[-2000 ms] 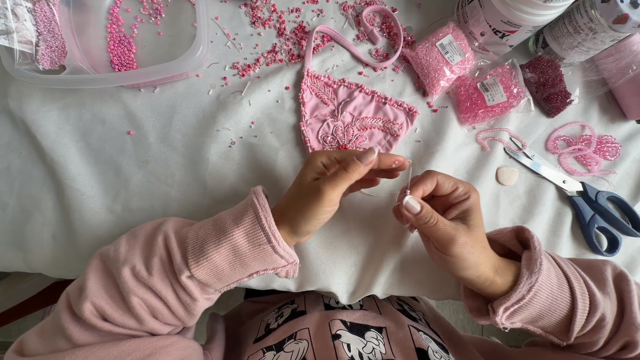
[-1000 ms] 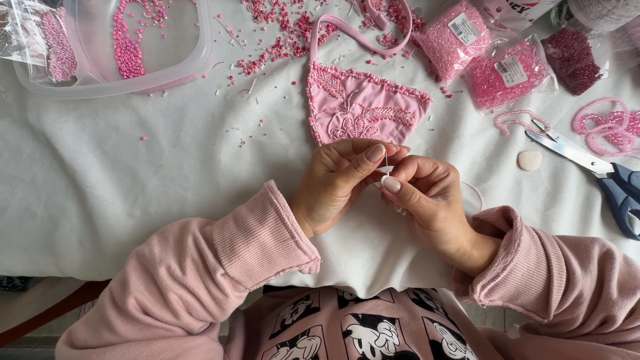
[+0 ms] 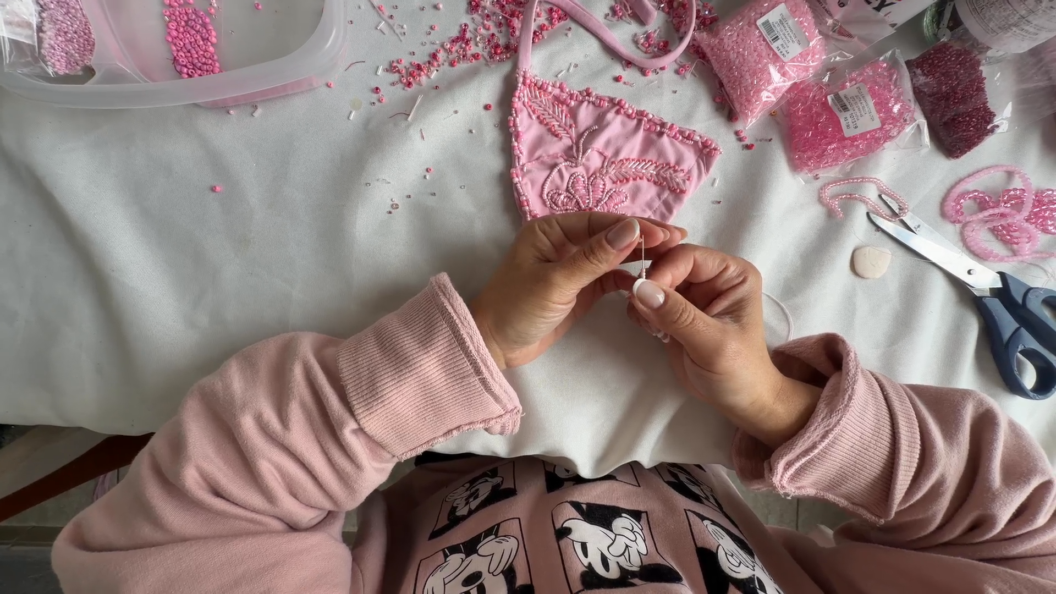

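Observation:
My right hand [image 3: 709, 318] pinches a thin needle [image 3: 643, 252] between thumb and forefinger, with its tip pointing up. A small pale piece, perhaps a bead or thread, is at the needle's lower part by the thumb. My left hand [image 3: 569, 276] is curled around the needle's upper end, thumb and fingers close to it; whether they grip it is unclear. A pale thread [image 3: 780, 309] loops out behind my right hand. Just beyond my hands lies a pink fabric piece [image 3: 594, 153] with beaded edges, beaded leaf and flower shapes and a strap.
Loose pink beads [image 3: 462, 49] are scattered at the back. A plastic tub [image 3: 272, 82] with beads is back left. Bead bags [image 3: 854, 115] and containers [image 3: 1006, 21] stand back right. Blue-handled scissors [image 3: 965, 268], a pale flat disc-like piece [image 3: 870, 261] and beaded strands [image 3: 998, 210] lie at right.
My hands, apart two seconds ago with the needle upright in the right one, have come closer together. Compared with one second ago, more of the needle shows between them.

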